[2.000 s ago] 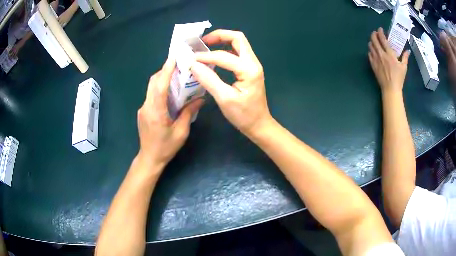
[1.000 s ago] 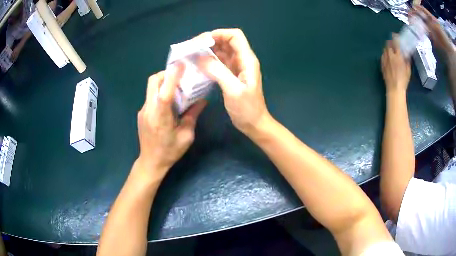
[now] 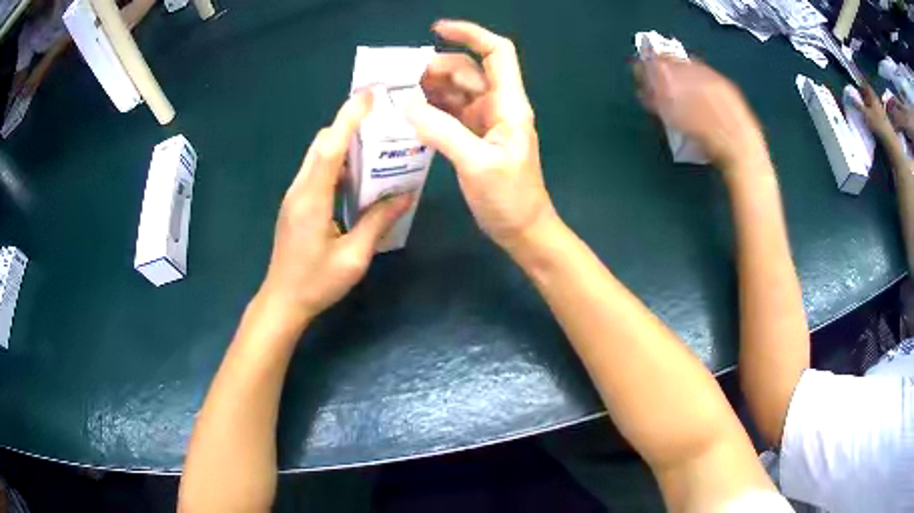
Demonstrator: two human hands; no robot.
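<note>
A white carton (image 3: 399, 172) with dark brand lettering and blue lines stands tilted in front of me, above the dark green table (image 3: 481, 331). Its end flap (image 3: 393, 66) sticks up at the far end. My left hand (image 3: 326, 225) is closed around the carton's left side, with the thumb across its near face. My right hand (image 3: 491, 150) is at the carton's upper right edge, with its thumb touching near the open end and its index finger raised. Whether anything is inside the carton cannot be seen.
A closed carton (image 3: 166, 210) lies at left, another (image 3: 10, 291) at the left edge. A neighbour's blurred hand (image 3: 707, 105) is over a carton (image 3: 688, 147) at right. Another carton (image 3: 837, 140) lies farther right, near loose sheets (image 3: 772, 18). Pale rods (image 3: 130, 60) are at upper left.
The carton is now more upright, its lettered face towards me and its flap raised. My right index finger has lifted. The neighbour's hand has moved left, where a carton now lies.
</note>
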